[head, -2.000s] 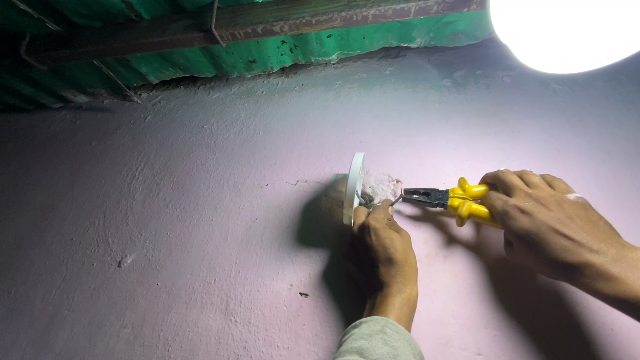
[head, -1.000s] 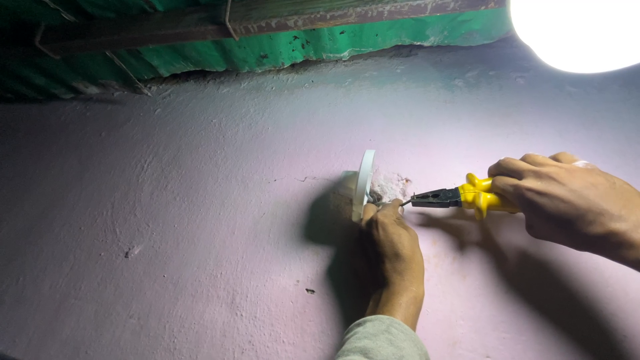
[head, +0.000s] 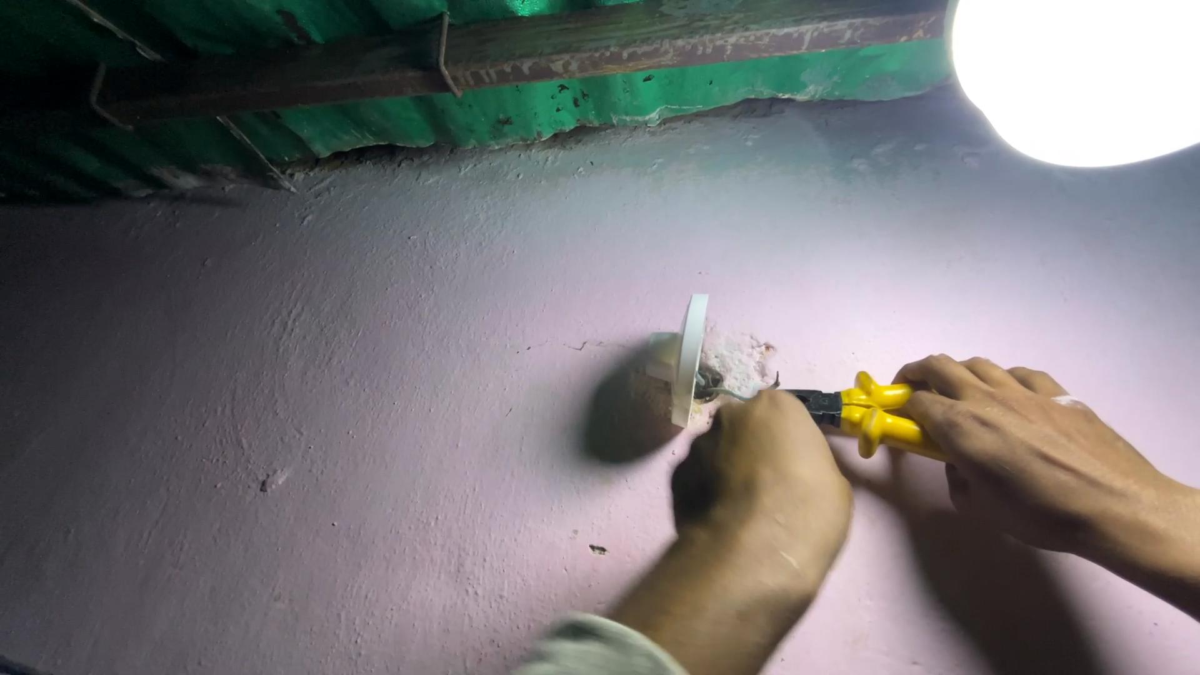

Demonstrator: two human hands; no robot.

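A round white plastic fitting (head: 692, 361), seen edge-on, stands out from the pink wall beside a rough hole in the plaster (head: 739, 361). Thin wires (head: 733, 394) run from behind the fitting toward the pliers. My left hand (head: 764, 478) is curled just below the wires, at the plier jaws; its fingertips are hidden, so what it holds is unclear. In my right hand (head: 1017, 450) are combination pliers with yellow handles (head: 872, 412). Their black jaws point left, and the tips are hidden behind my left hand.
A bright lamp (head: 1078, 75) glares at the upper right. Along the top, a brown metal beam (head: 581, 56) runs under green corrugated roofing sheets (head: 619, 108). The painted wall (head: 375, 422) has small chips and cracks.
My left hand has moved right, from the fitting's lower edge to the plier jaws, and now covers their tips. The pliers remain in my right hand.
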